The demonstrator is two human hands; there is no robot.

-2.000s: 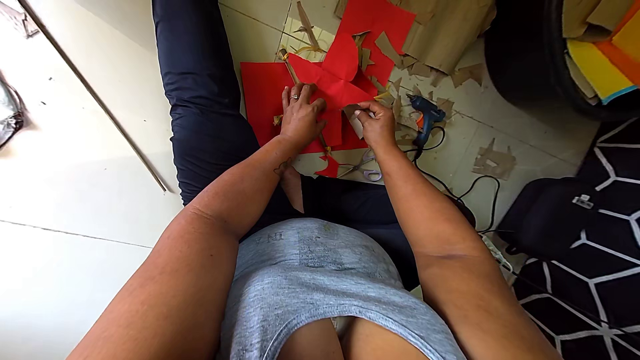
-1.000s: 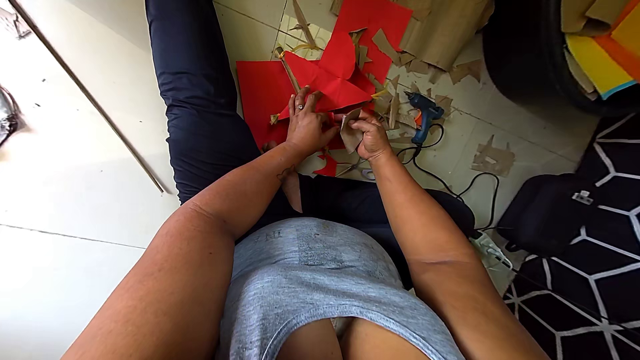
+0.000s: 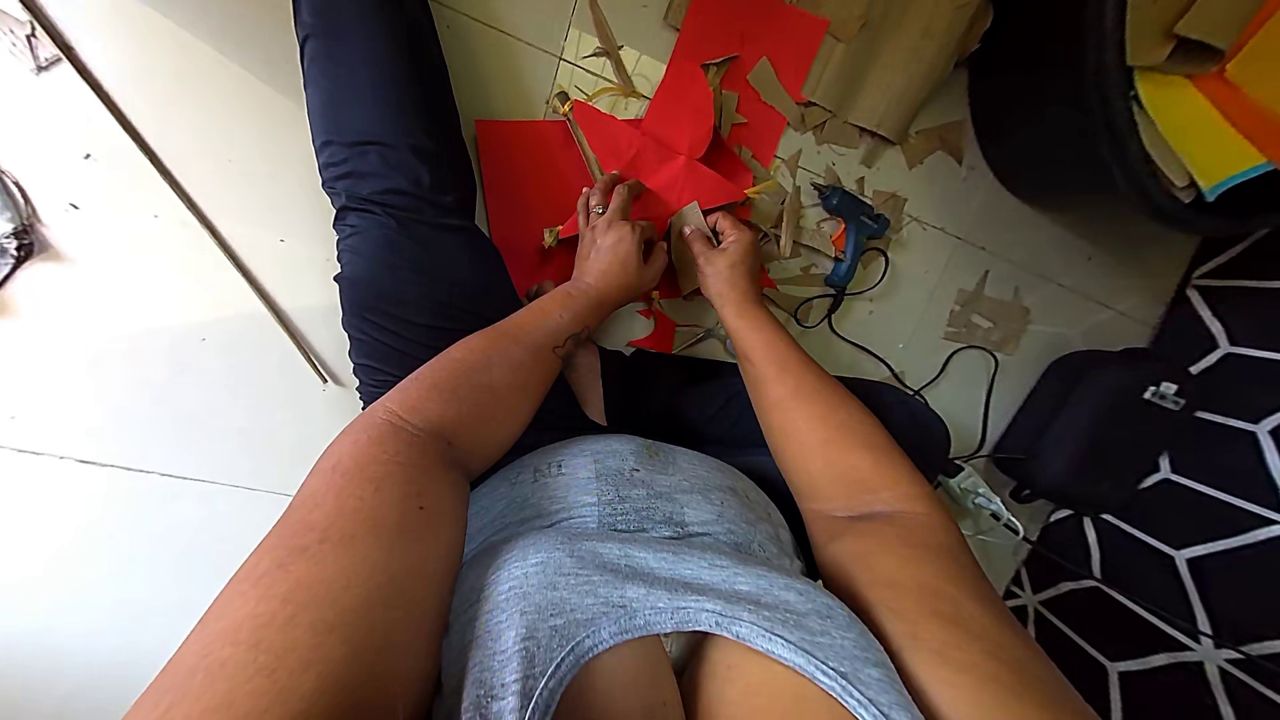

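Note:
A red paper star (image 3: 672,150) with creased points lies over red paper sheets (image 3: 515,185) on the tiled floor. A thin stick (image 3: 582,145) shows at its upper left point, with yellowish ties at its ends. My left hand (image 3: 615,245) rests on the star's lower part, fingers spread, with a ring on one finger. Between the thumb and fingers of my right hand (image 3: 728,255) is a small piece of brown cardboard (image 3: 688,245), at the star's lower edge. Whether the cardboard touches the star cannot be told.
A blue glue gun (image 3: 852,232) with a black cord lies right of my right hand, among cardboard scraps (image 3: 790,220). Scissors (image 3: 705,338) lie partly hidden near my legs. A black bin (image 3: 1050,110) holds coloured paper. A black bag (image 3: 1085,430) sits on a patterned rug (image 3: 1230,480).
The cardboard piece in my right hand has turned more upright and shows its flat face. Two seconds ago my right hand was at the star's lower right point. My left hand stays on the star.

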